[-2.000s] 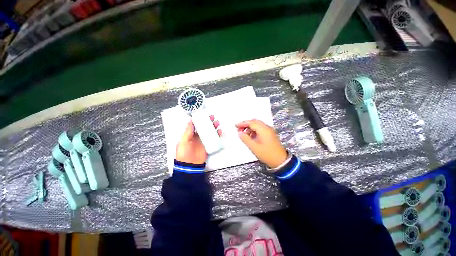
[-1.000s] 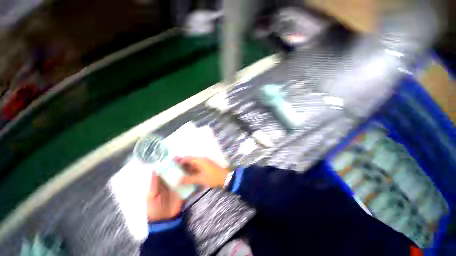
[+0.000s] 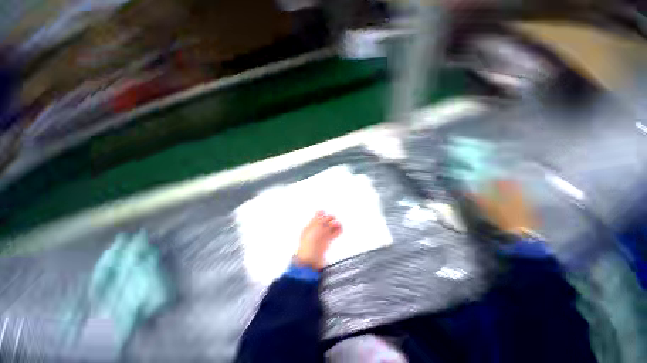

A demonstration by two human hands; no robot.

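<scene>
The view is strongly blurred. My left hand (image 3: 319,237) is over the white sheets (image 3: 284,216), its fingers curled, with no fan visible in it. My right hand (image 3: 507,205) is out to the right, over the bench. Blurred mint fan shapes (image 3: 472,159) are just beyond and beside its fingers. Their number, and whether the hand grips one, cannot be told. A mint fan group (image 3: 131,283) lies on the silvery bench cover (image 3: 206,269) at the left.
The green conveyor belt (image 3: 284,122) runs behind the bench, with a grey post (image 3: 413,67) at its edge. A dark and white blurred item, perhaps the brush (image 3: 440,213), lies right of the sheets. A blue crate edge (image 3: 633,244) shows at the far right.
The view has swung left. The fan that both hands held over the sheets is gone from my left hand. My right hand has moved away to the right, to the mint shapes.
</scene>
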